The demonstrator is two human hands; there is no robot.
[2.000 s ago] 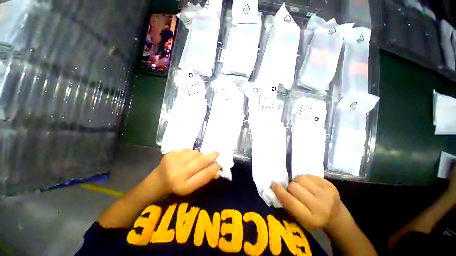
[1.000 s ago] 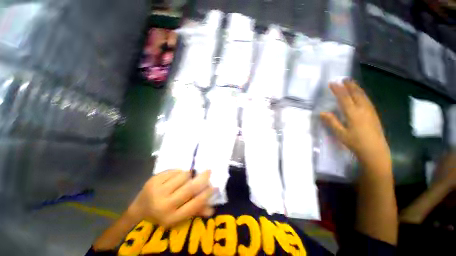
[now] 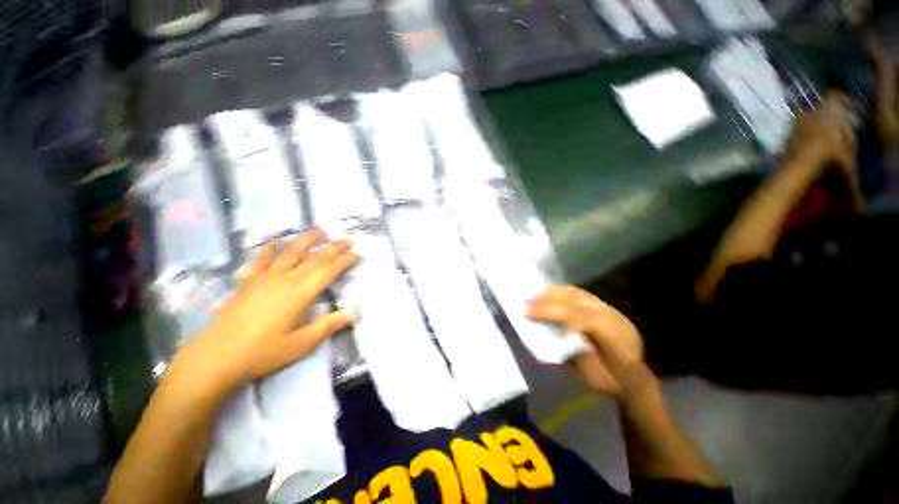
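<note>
A clear blister tray lies in front of me, its pockets covered by two rows of white bagged products. Several near-row pouches hang over the tray's near edge. My left hand lies flat with fingers spread on the near-row pouches at the left, partly hiding them. My right hand holds the lower end of the rightmost near-row pouch between thumb and fingers, at the tray's near right corner. The picture is blurred.
Dark trays lie beyond the working tray. A tray stack stands at the left. A white sheet lies on the green surface. At the right, another person's hands are at a white pouch.
The view has swung to the right. My left hand has moved from the pouches' near ends up onto them and spread flat. My right hand has come down to the rightmost pouch's near end.
</note>
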